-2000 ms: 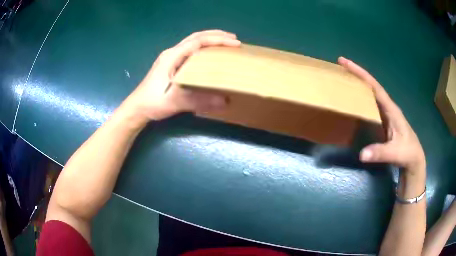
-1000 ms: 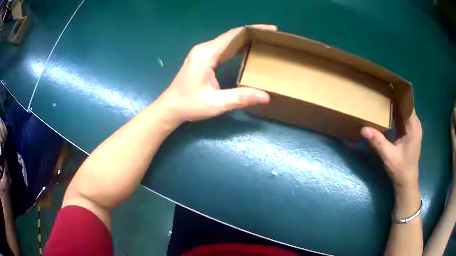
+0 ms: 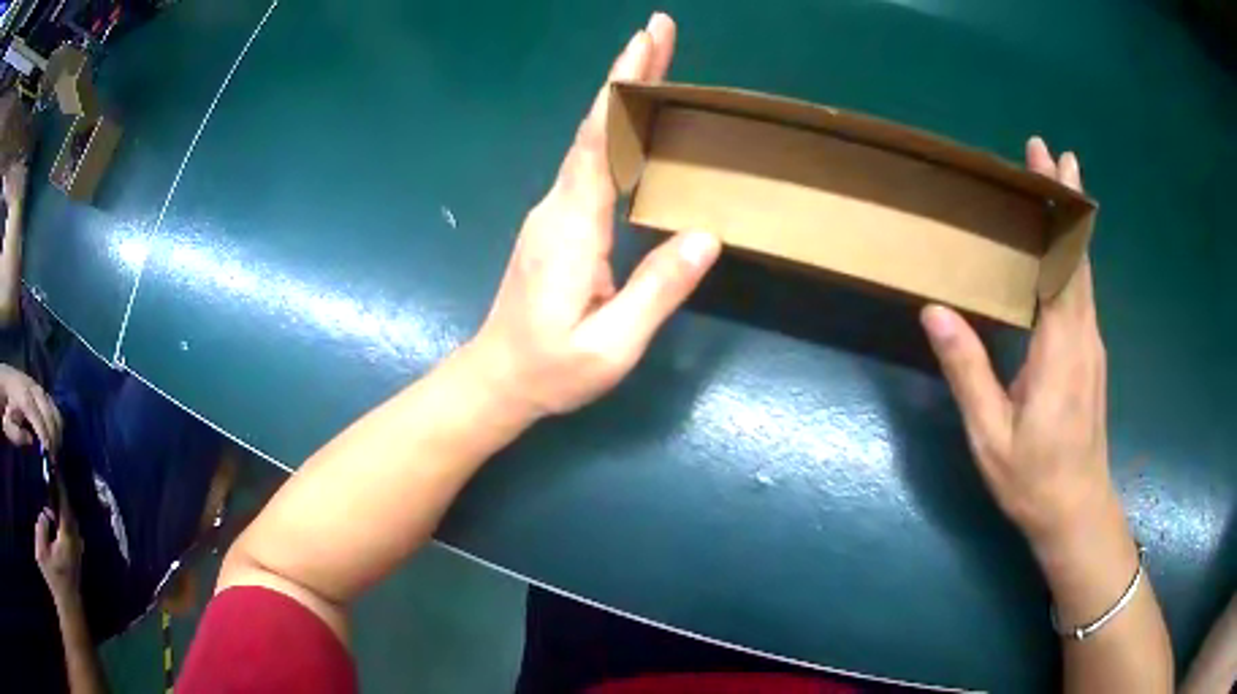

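Note:
A plain brown cardboard carton (image 3: 841, 203) is held above the dark-green table. Its side towards me shows a long tan panel with raised walls and short end ears; no contents show in it. My left hand (image 3: 563, 278) holds its left end, thumb on the near edge and fingers behind the left ear. My right hand (image 3: 1045, 393) holds its right end, thumb at the near edge and fingers behind the right ear. Both hands are bare.
The glossy green table (image 3: 366, 176) has a curved edge and a white line at left. A small open brown box (image 3: 86, 156) lies at the far left. Another person's hands (image 3: 27, 407) show at the left edge. Part of another arm (image 3: 1211, 658) shows at the lower right corner.
The carton has turned from showing its outer panel to showing its walled side. In the last second it moved slightly left and its ears spread. My left fingers now point up past its end.

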